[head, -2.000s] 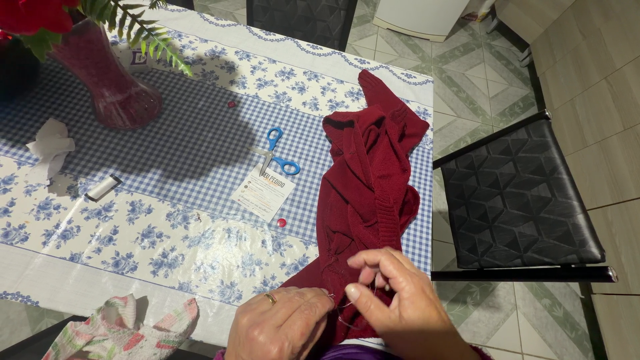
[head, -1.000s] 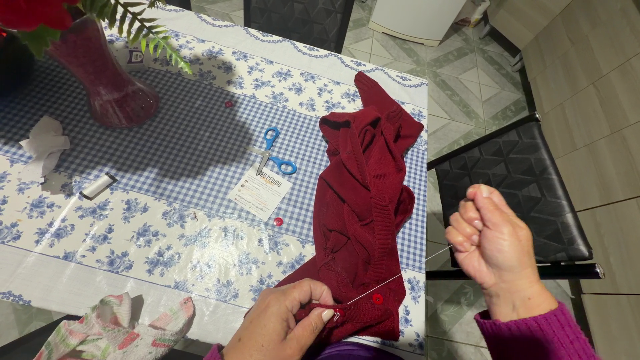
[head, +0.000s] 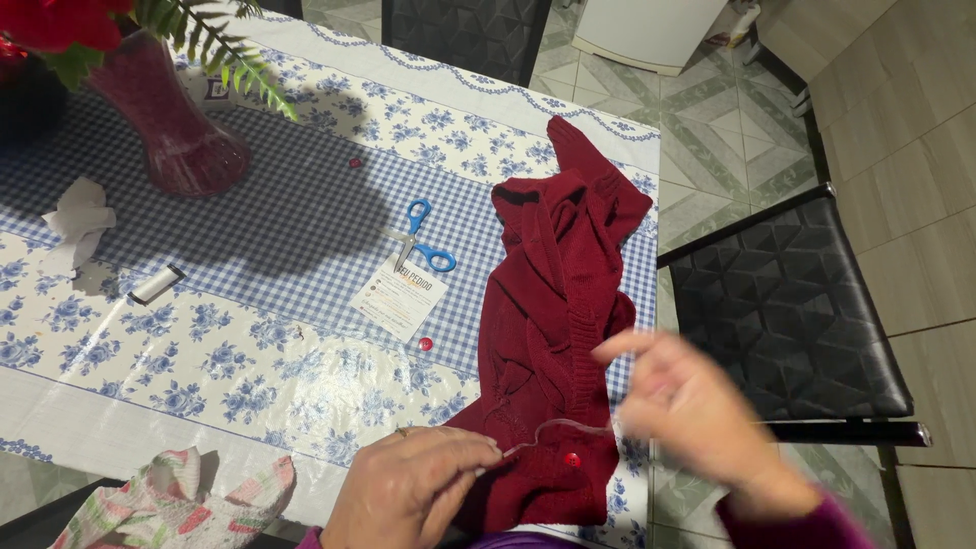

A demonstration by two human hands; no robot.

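Observation:
A dark red knitted garment (head: 534,305) lies bunched along the table's right side. At its lower part, my left hand (head: 419,480) pinches the knit near a pale thread (head: 560,424). The thread runs in a loose curve to my right hand (head: 679,404), which is blurred above the garment's right edge; whether its fingers hold the thread or a needle cannot be told. A red button (head: 572,460) sits on the knit between the hands. Another red button (head: 425,345) lies on the tablecloth, and a further one (head: 354,162) is farther back. Blue-handled scissors (head: 412,241) lie open on a printed card (head: 399,301).
A thread spool (head: 156,285) and crumpled white paper (head: 80,221) lie at the left, near a pink glass vase (head: 175,130) with red flowers. A patterned cloth (head: 183,499) is at the lower left. Black chairs (head: 785,305) stand at the right and behind the table (head: 191,389).
My right hand has come back from over the chair toward the garment, and the thread, taut one second ago, is now slack and curved. My left hand stays at the garment's lower part.

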